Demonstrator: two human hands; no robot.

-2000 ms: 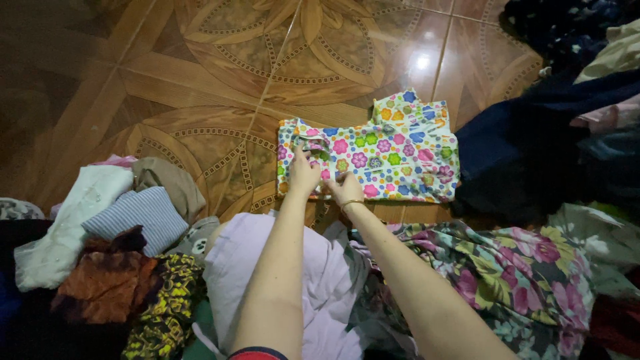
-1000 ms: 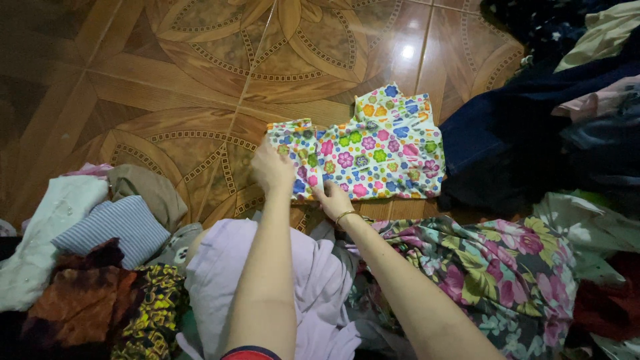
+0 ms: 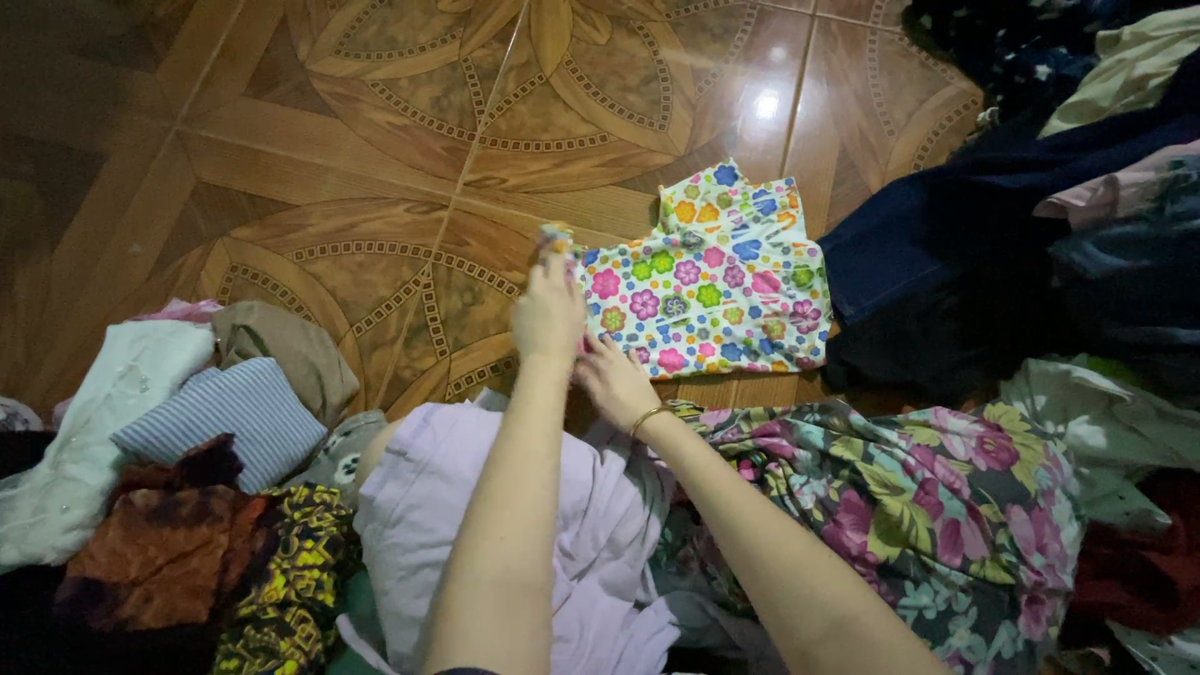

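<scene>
A white garment with a colourful flower print [image 3: 703,291] lies partly folded on the tiled floor. My left hand [image 3: 548,305] is at its left end, shut on the edge of the cloth, which is raised there. Just below and to the right, my right hand [image 3: 611,375] touches the lower left corner, and whether its fingers pinch the cloth cannot be told. A thin bangle [image 3: 649,420] circles my right wrist. Lilac cloth [image 3: 441,469] lies under and beside my forearms.
At the left is a pile with a striped folded cloth [image 3: 225,422], a brown garment [image 3: 281,356] and a rust-coloured cloth [image 3: 155,553]. Dark blue clothes [image 3: 919,234] are heaped at the right. A floral dark cloth [image 3: 937,506] lies at the lower right on the patterned tile floor [image 3: 375,169].
The left end of the flower-print garment, flat on the floor earlier, is now raised in my left hand. My right hand has moved left to the garment's lower left corner.
</scene>
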